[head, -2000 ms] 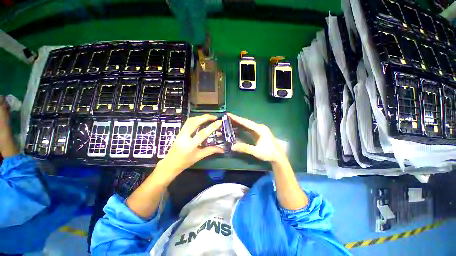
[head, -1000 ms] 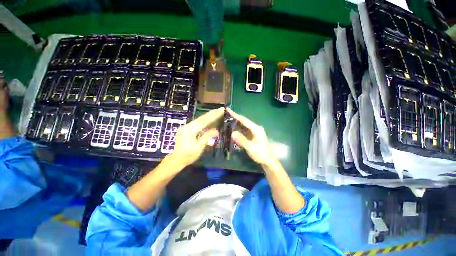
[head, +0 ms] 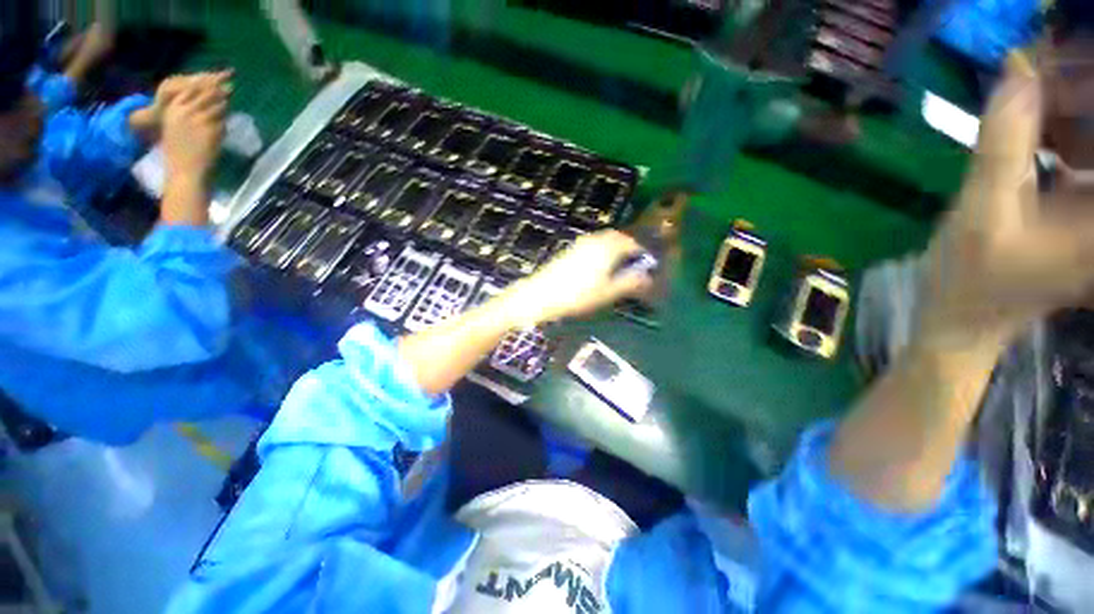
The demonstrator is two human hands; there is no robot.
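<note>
My left hand (head: pixel 590 276) is at the brown press fixture (head: pixel 667 221). Its fingertips close on a small dark phone part with a pale edge (head: pixel 644 263), mostly hidden by the fingers. The green press body (head: pixel 716 126) stands behind. My right hand (head: pixel 1014 204) is raised, large and blurred at the upper right; whether it holds anything does not show. A silver-white phone cover with a grey window (head: pixel 612 380) lies on the mat nearer to me.
A black blister tray (head: pixel 450 180) with housings lies left of the press. Two display assemblies (head: pixel 738 264) (head: pixel 818 312) stand to its right. Stacked trays (head: pixel 1062 420) are at the right edge, partly behind my right arm. Another person's hands (head: pixel 192 114) show at the upper left.
My hands have parted: the left has moved to the press fixture, the right has risen to the upper right. The silver-white cover now shows. The view has turned, so the bench appears tilted.
</note>
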